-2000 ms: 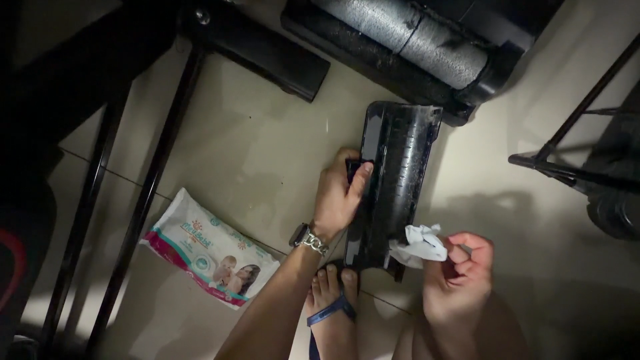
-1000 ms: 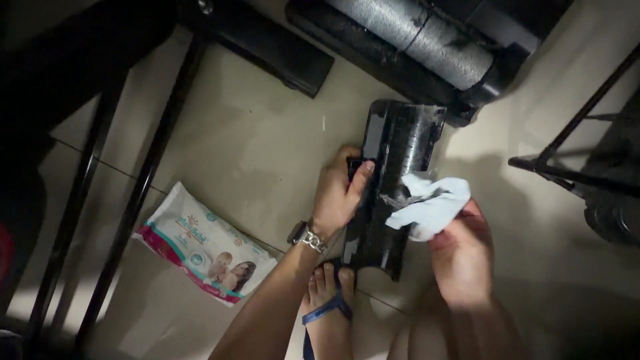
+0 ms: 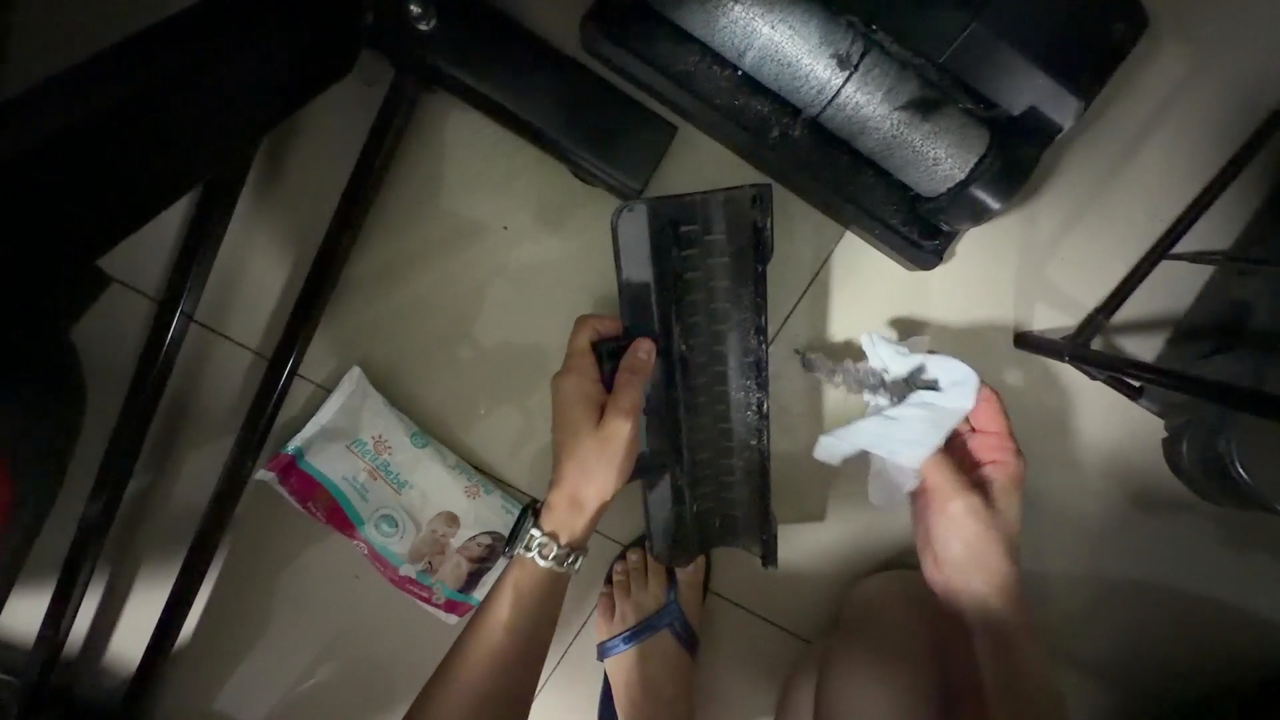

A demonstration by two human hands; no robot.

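My left hand (image 3: 603,410) grips a black plastic cover (image 3: 710,380) by its left side, thumb on top. The cover stands lengthwise in view, its ribbed, curved inner face turned up, with dust specks on it. To its right, apart from it, my right hand (image 3: 970,490) pinches a white wet wipe (image 3: 915,420). A clump of grey lint (image 3: 850,375) clings to the wipe's left side. At the top lies a floor cleaner head (image 3: 760,130) with a grey roller brush (image 3: 830,80); dust lies along its edge.
A pack of baby wipes (image 3: 400,500) lies on the tiled floor, left of my left wrist. Black metal legs (image 3: 290,360) stand at the left, and a black frame (image 3: 1130,370) is at the right. My sandalled foot (image 3: 650,630) is below the cover.
My right hand has moved right, off the cover, with the wipe. The grey lint now shows plainly on the wipe. My left hand still holds the cover.
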